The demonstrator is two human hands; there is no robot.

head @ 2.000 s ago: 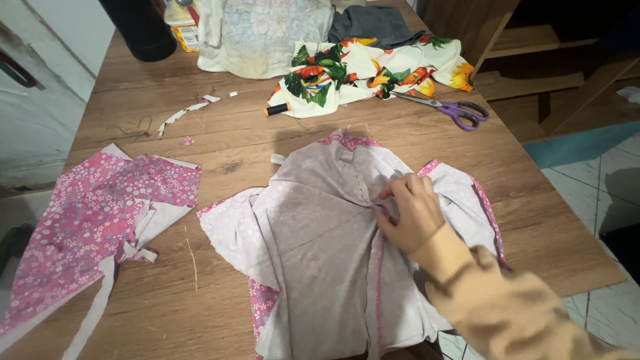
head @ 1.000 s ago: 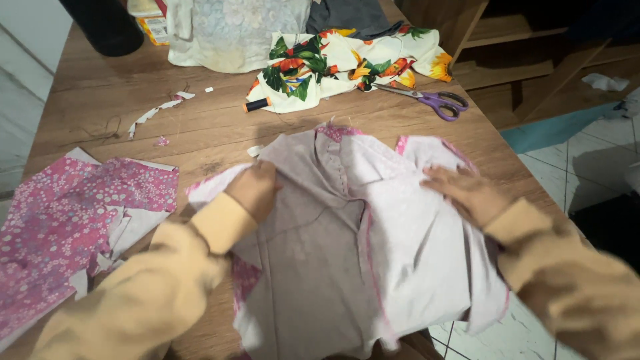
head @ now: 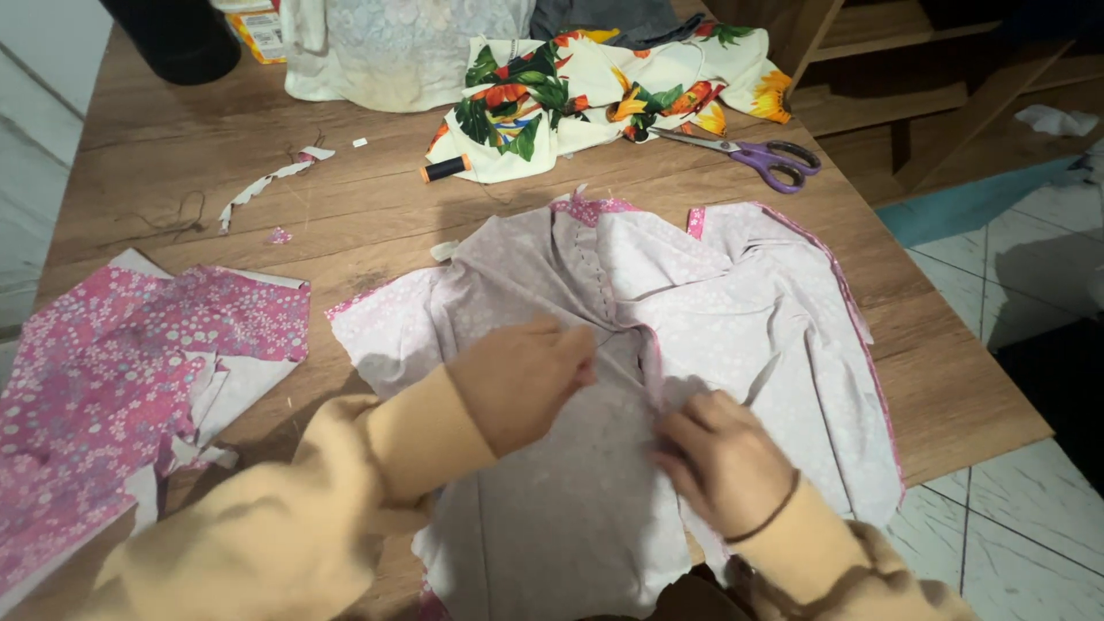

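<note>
A garment of pink floral fabric (head: 552,483), its pale wrong side up, lies spread before me with a hand-stitched seam down its middle. Blurred, my left hand (head: 526,379) is over the garment's left half with its fingers curled; whether it pinches cloth I cannot tell. My right hand (head: 720,457) rests at the central seam, fingertips on the fabric near its pink edge; a firm grip is not visible. More pink floral fabric (head: 112,371) lies at the left. Purple-handled scissors (head: 759,159) and a spool of dark thread (head: 446,168) lie beyond the garment.
Fabric with a bright flower print (head: 595,95), a pale garment (head: 388,52) and dark grey cloth (head: 604,19) lie at the wooden table's (head: 362,207) back. A black cylindrical container (head: 177,39) stands back left. Fabric scraps (head: 272,178) lie nearby. Wooden shelves (head: 897,95) stand at right.
Two seconds ago only my right hand was in view, at the seam. A second ago both hands were farther apart on the garment; now they are closer together near its middle.
</note>
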